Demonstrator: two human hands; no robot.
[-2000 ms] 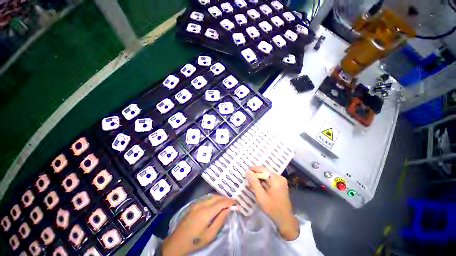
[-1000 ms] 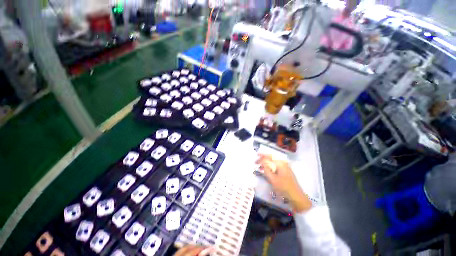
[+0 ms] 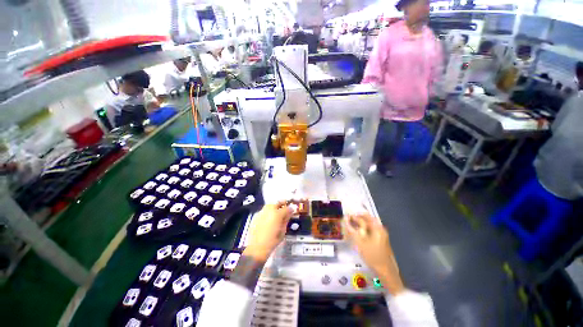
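The orange and black fixture nests (image 3: pixel 327 228) stand in a two-by-two group on the white machine bed. My left hand (image 3: pixel 268 230) is at their left side, its fingertips at a small white housing (image 3: pixel 293 208) by the rear left nest; whether it grips it is unclear. A white housing with a dark centre also shows in the front left black nest (image 3: pixel 295 225). My right hand (image 3: pixel 371 241) is just right of the nests, blurred, with fingers bent; I cannot tell if it holds anything. The gold-orange press head (image 3: pixel 295 151) hangs behind and above the nests.
Black blister trays (image 3: pixel 192 191) with white housings lie at left, and the slotted white tray (image 3: pixel 276 303) lies in front. The cover plate (image 3: pixel 313 250), red emergency stop (image 3: pixel 360 281) and green button (image 3: pixel 377 282) are nearer me. A person in pink (image 3: pixel 406 70) stands behind right.
The view has swung up and towards the machine. Both my hands have moved from the slotted tray to the nests. The cover plate now sits directly in front of the nests.
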